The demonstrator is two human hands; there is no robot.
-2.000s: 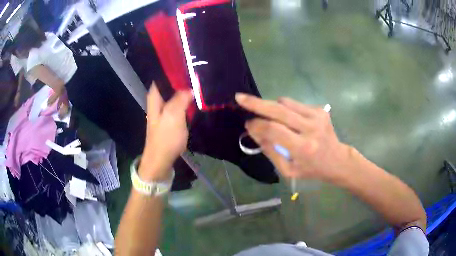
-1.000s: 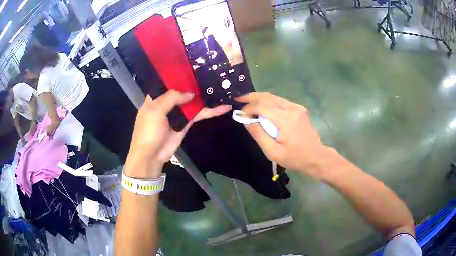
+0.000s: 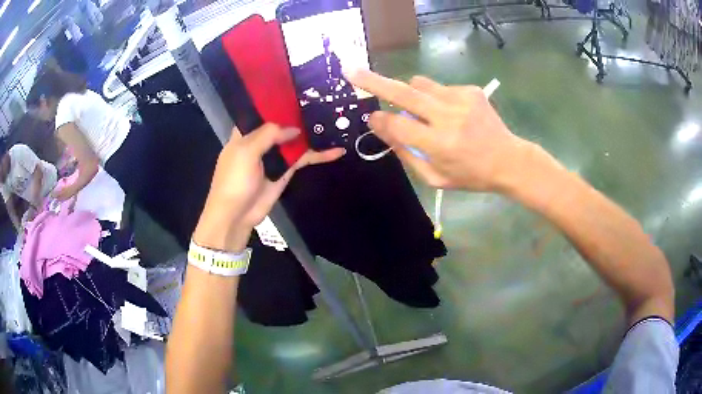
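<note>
A smartphone [image 3: 327, 85] with a lit camera-like screen is held upright at the top centre. Its open flip case [image 3: 263, 73], red inside and dark outside, lies to its left. My left hand [image 3: 250, 173] grips the lower end of case and phone. My right hand [image 3: 446, 127] is over the phone's right side, a finger at the screen. A white loop [image 3: 372, 146] hangs from my right hand, and a narrow white strip with a yellow end [image 3: 438, 219] dangles below it. What lies inside the right palm is hidden.
Long black garments [image 3: 354, 223] hang behind the phone, with a white tag [image 3: 270, 233]. A grey rack upright [image 3: 202, 88] runs down to a floor bar [image 3: 381, 352]. At left, two people handle a pink garment [image 3: 58, 242] by dark tagged garments. More racks [image 3: 596, 54] stand at the back right.
My right hand has moved up from the phone's lower edge to its screen, carrying the loop and strip. My left hand still holds the phone and case, now slightly higher.
</note>
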